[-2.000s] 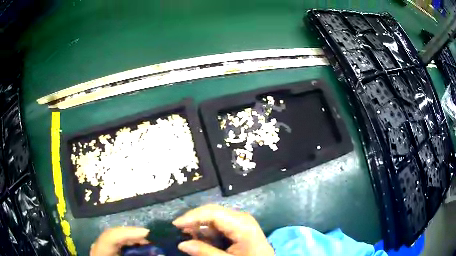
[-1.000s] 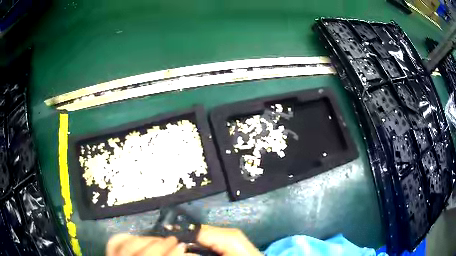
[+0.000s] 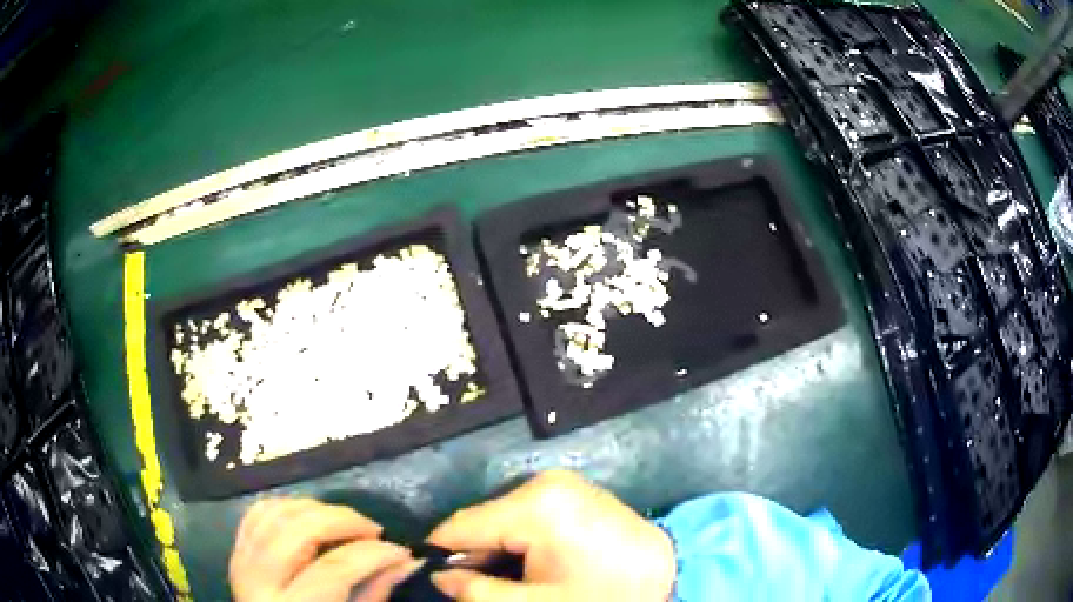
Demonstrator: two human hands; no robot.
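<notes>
A dark housing (image 3: 421, 583) is low at the bottom edge, between my hands and mostly covered by fingers. My left hand (image 3: 308, 550) holds it from the left, cut off by the lower edge. My right hand (image 3: 565, 539) is close against it from the right, with thumb and forefinger pinched around a small shiny sliver, perhaps a slim tool tip. The left parts tray (image 3: 504, 353) is above my hands, heaped with tiny white to yellowish pieces (image 3: 341, 353). The right parts tray (image 3: 694, 382) holds a smaller scattered heap (image 3: 600, 282) and greyish translucent bits.
A glossy black blister tray (image 3: 930, 247) with dark square parts lies at the right. Another blister tray (image 3: 35, 353) is at the left edge. Paired pale strips (image 3: 447, 147) cross the green bench behind the parts trays. Yellow tape (image 3: 141, 388) runs along the left.
The hands were apart two seconds ago; the dark housing was lifted and more visible one second ago. Now it is lower, between closely joined fingers. The whole view has shifted slightly.
</notes>
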